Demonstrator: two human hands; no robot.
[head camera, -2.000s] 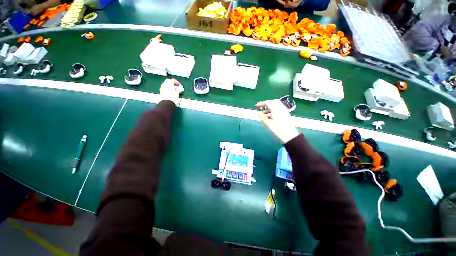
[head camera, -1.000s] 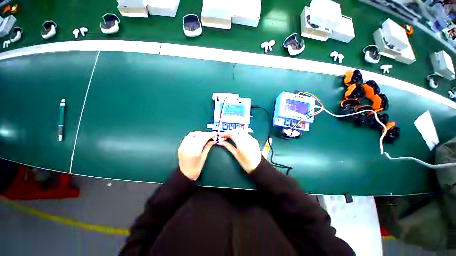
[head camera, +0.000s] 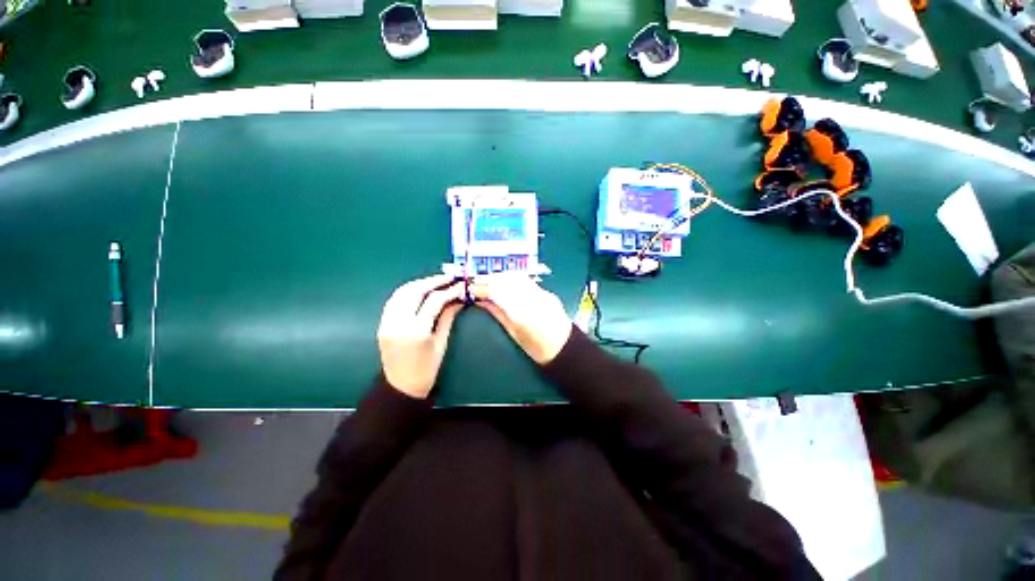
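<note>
My left hand (head camera: 419, 331) and my right hand (head camera: 524, 314) meet at the front edge of the left earbud tester (head camera: 501, 233), which has a lit screen. Their fingertips are together over its front test fixture, which they mostly hide. What the fingertips hold is too small and covered to tell. The right earbud tester (head camera: 645, 208) stands to the right with its screen lit, and a black and white test fixture (head camera: 638, 267) is at its front edge. A black tester cable (head camera: 591, 263) runs between the testers, beside a small yellow-white tag (head camera: 587, 304).
A white rail (head camera: 375, 98) borders the green belt, which carries charging cases (head camera: 212, 53), earbud pairs (head camera: 590, 59) and white boxes (head camera: 885, 28). Orange-and-black pieces (head camera: 826, 170), a thick white cable (head camera: 853, 263) and a paper slip (head camera: 967, 228) lie right. A pen (head camera: 116, 289) lies left.
My hands have come from the belt's edge back to the left tester, and their fingertips are now together at its front. The view has tilted down.
</note>
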